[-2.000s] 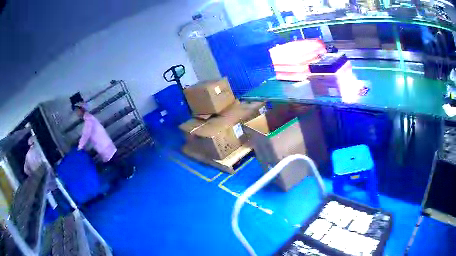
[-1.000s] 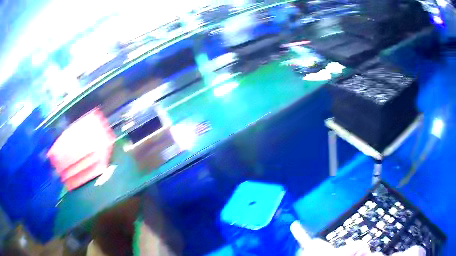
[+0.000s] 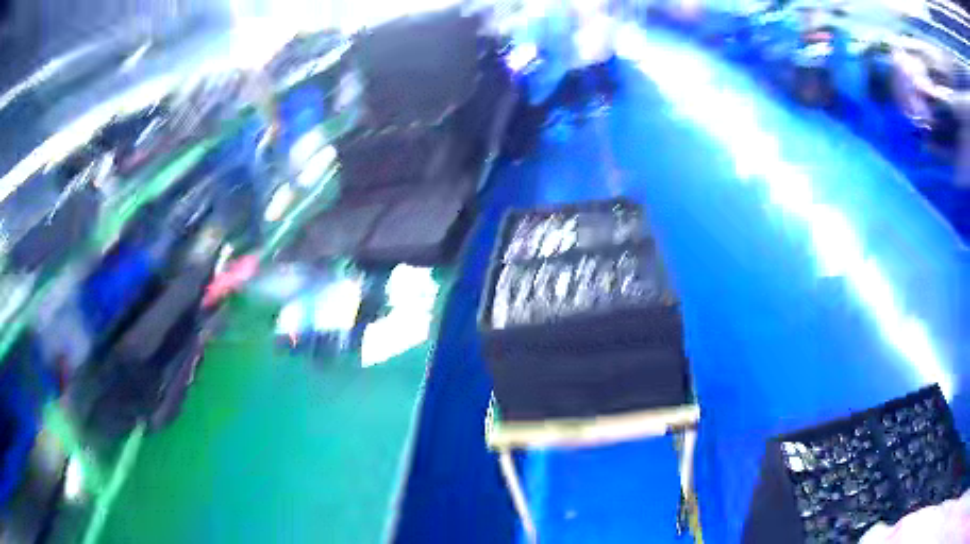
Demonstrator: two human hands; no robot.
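A black stack of trays (image 3: 873,455) stands at the lower right, cut off by the frame edge. Its top tray has two blocks of pockets with many small dark parts and a few silver-white squares. A pale pink, overexposed shape (image 3: 926,527) covers its near corner at the bottom edge. It may be a hand or sleeve; which side is unclear, and no fingers or grip show. Another black tray stack (image 3: 591,356), topped with rows of silvery parts, stands on a pale-edged stand ahead.
A green-topped bench (image 3: 277,457) runs along the left. It bears white papers (image 3: 402,317), a red item (image 3: 230,278) and dark stacked trays (image 3: 410,218). Glossy blue floor (image 3: 766,266) with a bright light streak lies right of the stand. Blurred people show at the upper right.
The view has swung right, away from the blue stool and pink stack. The stack on the stand is nearer and central. The filled tray is farther right, with less of the pale shapes showing.
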